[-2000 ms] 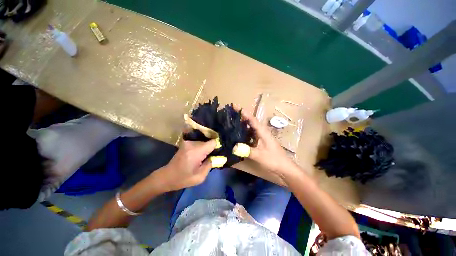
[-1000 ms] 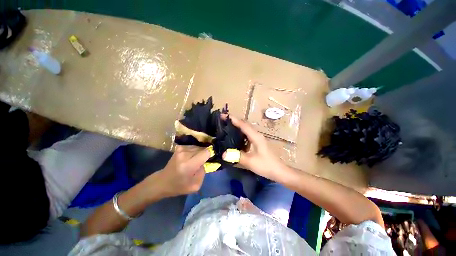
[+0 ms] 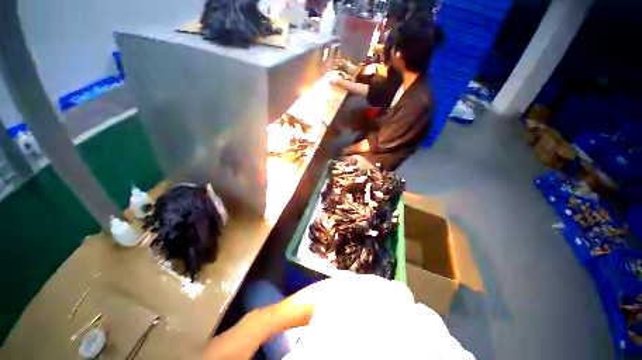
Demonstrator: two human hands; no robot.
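Neither of my hands shows. My right forearm runs from the overexposed white sleeve to the bottom edge, where it is cut off. A black feathered body sits on the cardboard-covered table, a pale end at its right. Two white glue bottles stand beside it. A small round white glue dish lies near the bottom left, with thin sticks next to it. A green crate at my right holds a heap of dark, copper-glinting pieces.
An open cardboard box stands right of the crate. A grey metal cabinet rises behind the table, with another black feathered piece on top. Beyond it, a seated person in dark clothes works at a brightly lit bench. Blue stacks stand behind.
The view has swung far to the right. My hands and the held black workpiece have left the picture. The crate, the cabinet and the seated person now show.
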